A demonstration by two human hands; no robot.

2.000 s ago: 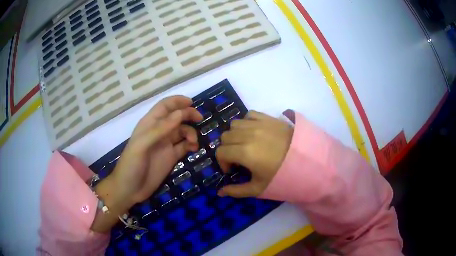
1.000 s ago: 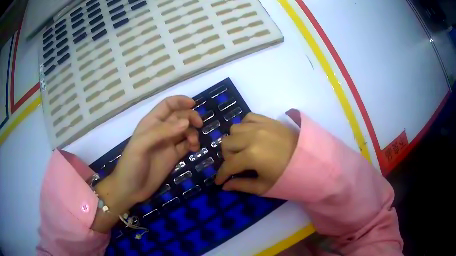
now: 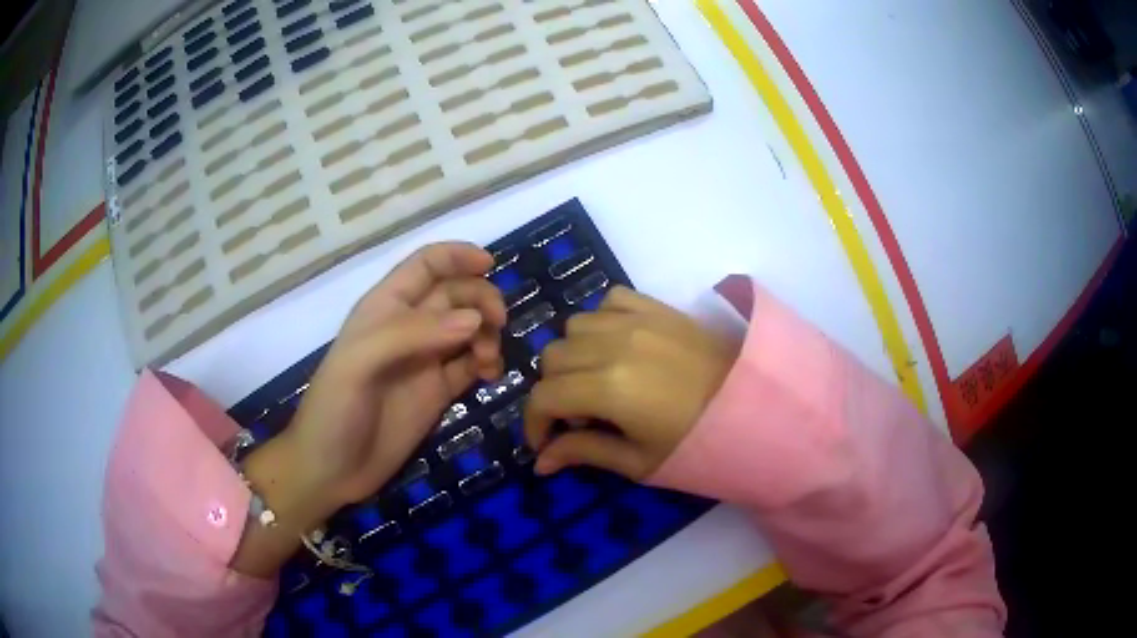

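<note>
The black-and-blue tray [image 3: 586, 505] lies nearest me, tilted, with rows of shiny silver-edged oblong pieces [image 3: 534, 319] in its upper part and bare blue recesses in its lower part. My left hand [image 3: 418, 355] is over the left-middle of the tray, palm side turned inward, fingers loosely curled and apart, with nothing visible in it. My right hand [image 3: 623, 386] is over the tray's right part, back of the hand up, fingers bent down and thumb low among the pieces. Its fingertips hide what they touch, so I cannot tell if it holds a piece.
The cream tray [image 3: 412, 214] lies beyond the blue one, with dark oblong pieces [image 3: 256, 86] in its far-left slots. Another pale tray edge shows at the far left. Yellow and red tape [image 3: 860, 175] and a red label [image 3: 985, 389] mark the white tabletop at right.
My right hand has moved slightly left, and its thumb and fingertips now sit over different pieces. My left hand has barely moved. The view has shifted slightly.
</note>
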